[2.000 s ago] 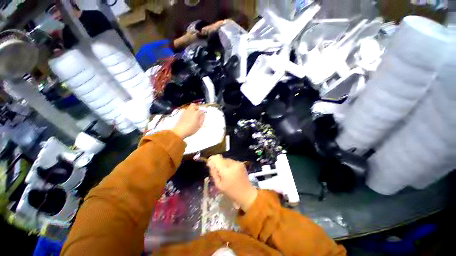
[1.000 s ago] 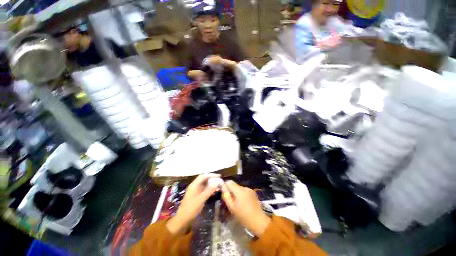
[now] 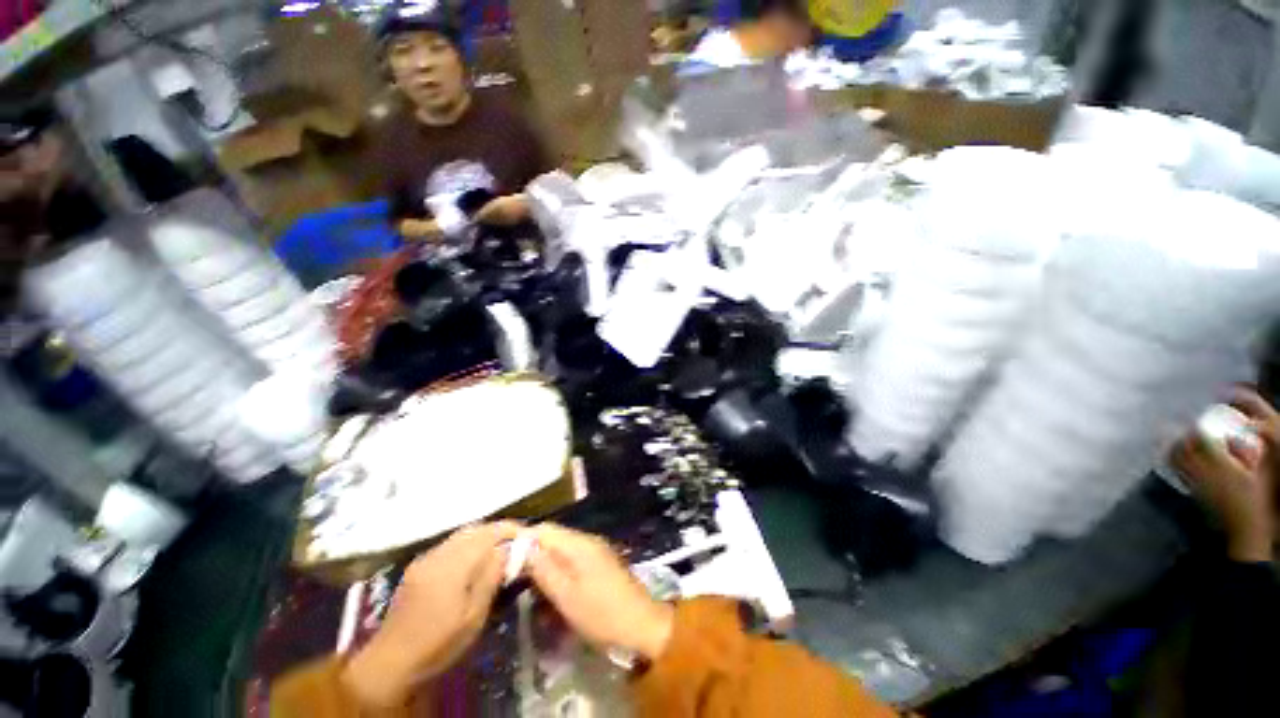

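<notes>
My left hand (image 3: 438,600) and my right hand (image 3: 597,586) meet at the near edge of the carton, fingertips together. Between them they hold a small white piece (image 3: 520,553), mostly hidden by the fingers; its exact shape cannot be told. The shallow brown carton (image 3: 578,481) lies just beyond my hands, heaped with small white plastic fittings (image 3: 463,456). A loose heap of small silvery screws (image 3: 677,456) lies right of the carton. A white frame-like bracket (image 3: 758,558) lies to the right of my right hand.
Tall stacks of white round housings stand at right (image 3: 1074,379) and left (image 3: 134,365). Black inner shells (image 3: 758,421) and white brackets (image 3: 653,302) are piled behind. Part-assembled units (image 3: 63,603) lie at left. A person (image 3: 456,140) sits opposite; another person's hands (image 3: 1228,463) show at right.
My left hand has come from the carton to meet my right hand at the small white piece. The view has turned right, and another person's hands now show at the right edge.
</notes>
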